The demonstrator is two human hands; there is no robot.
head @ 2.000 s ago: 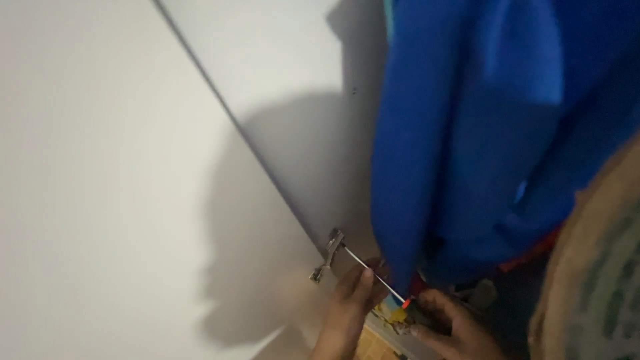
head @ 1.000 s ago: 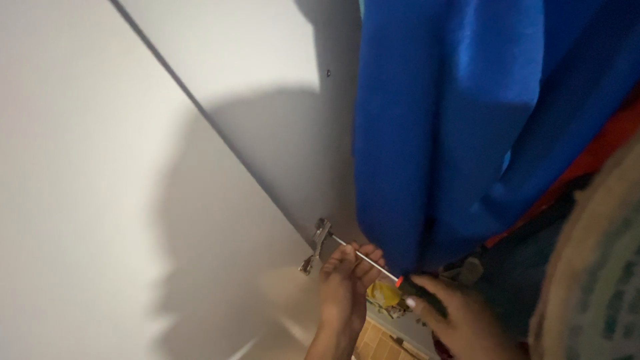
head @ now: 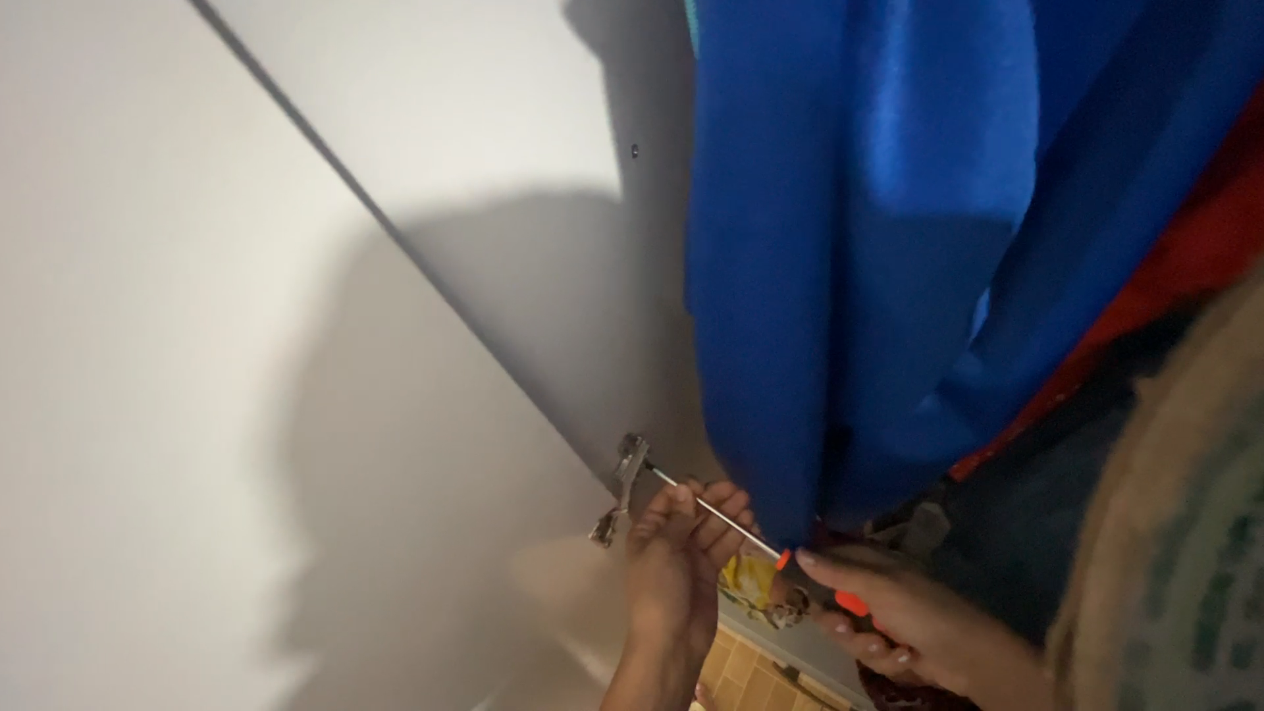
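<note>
A metal cabinet hinge (head: pixel 624 484) bridges the seam between a white door and a white side panel. My right hand (head: pixel 894 612) is closed around the black and orange handle of a screwdriver (head: pixel 733 523), whose tip meets the hinge's upper part. Close to the hinge, my left hand (head: pixel 681 543) has its fingers curled about the screwdriver's shaft, steadying or touching it; how firmly cannot be told.
Blue cloth (head: pixel 849 276) hangs just right of the hinge, with red cloth (head: pixel 1185 257) behind it. A brown-edged, printed item (head: pixel 1155 513) fills the right edge. A yellow item (head: pixel 750 581) lies below, above a tiled floor (head: pixel 746 671).
My right hand has shifted its hold on the screwdriver's handle. The tip stays at the hinge, and my left hand remains beside the shaft.
</note>
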